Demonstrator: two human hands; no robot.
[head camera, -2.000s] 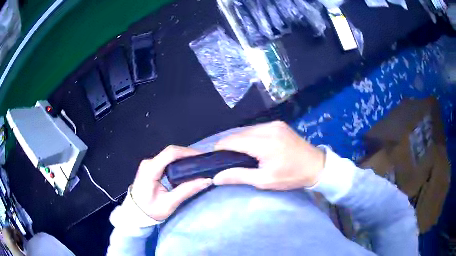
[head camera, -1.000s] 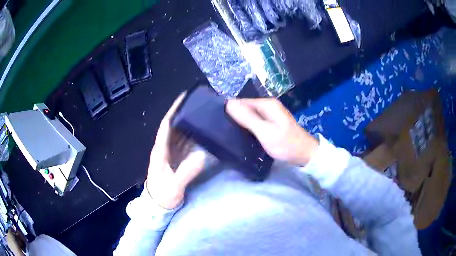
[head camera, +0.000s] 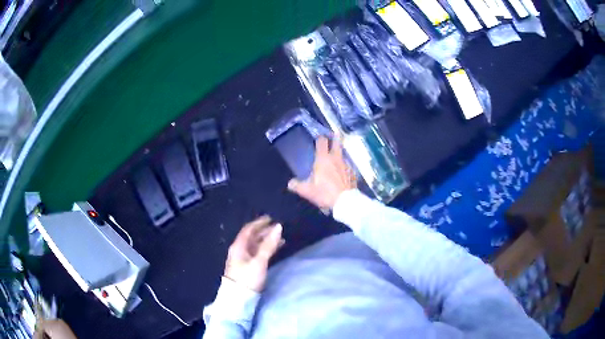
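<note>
A closed black unit (head camera: 294, 149) lies over the silvery bubble-wrap bag (head camera: 286, 121), whose upper end shows beyond it. My right hand (head camera: 326, 173) is at the unit's near right end, with fingertips along its right edge and the thumb by its lower end. Part of the unit is hidden under this hand. My left hand (head camera: 255, 248) is empty, nearer my body, with fingers bent and apart from the thumb.
Black rear housings (head camera: 179, 175) lie in a row at left. A white box-shaped machine (head camera: 86, 248) with a cable stands at lower left. Bagged dark parts (head camera: 361, 79), a bagged green strip (head camera: 378, 165) and white half-assemblies (head camera: 464, 94) lie at right. A person's hand shows at lower left.
The black unit has gone from both hands near my body to the bubble wrap, with my right hand at it. My left hand has let go. The view has shifted, showing more half-assemblies.
</note>
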